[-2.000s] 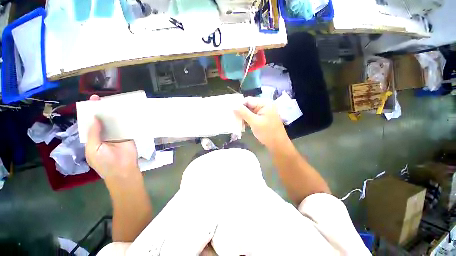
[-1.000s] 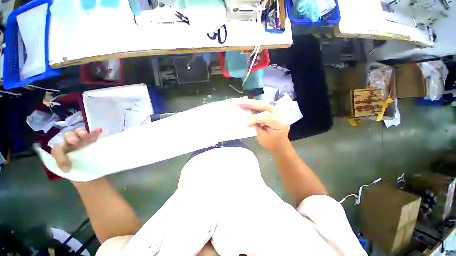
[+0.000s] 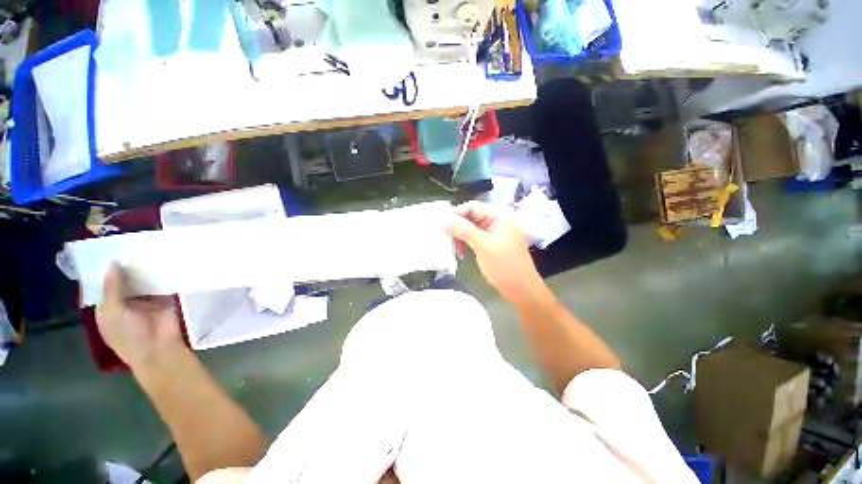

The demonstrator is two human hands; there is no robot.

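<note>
A long pale, nearly white strip [image 3: 284, 248] is stretched level between my two bare hands, above my lap and in front of the table. My left hand [image 3: 140, 321] grips its left end, with the thumb on top and the fingers hidden behind. My right hand [image 3: 484, 236] pinches the right end between thumb and fingers. The strip crosses over the white bin [image 3: 222, 331], which holds some white scraps.
The white table [image 3: 284, 99] carries scissors [image 3: 402, 90], mint pieces [image 3: 364, 33] and part of a machine [image 3: 449, 21]. A blue basket [image 3: 102, 104] is at its left end. A red bin [image 3: 102, 342] lies under my left hand. Cardboard boxes [image 3: 747, 406] stand right.
My left hand has moved left from two seconds ago, and more strip length shows. Since one second ago, the left end has risen and the strip has gone from slanted and curved to nearly level.
</note>
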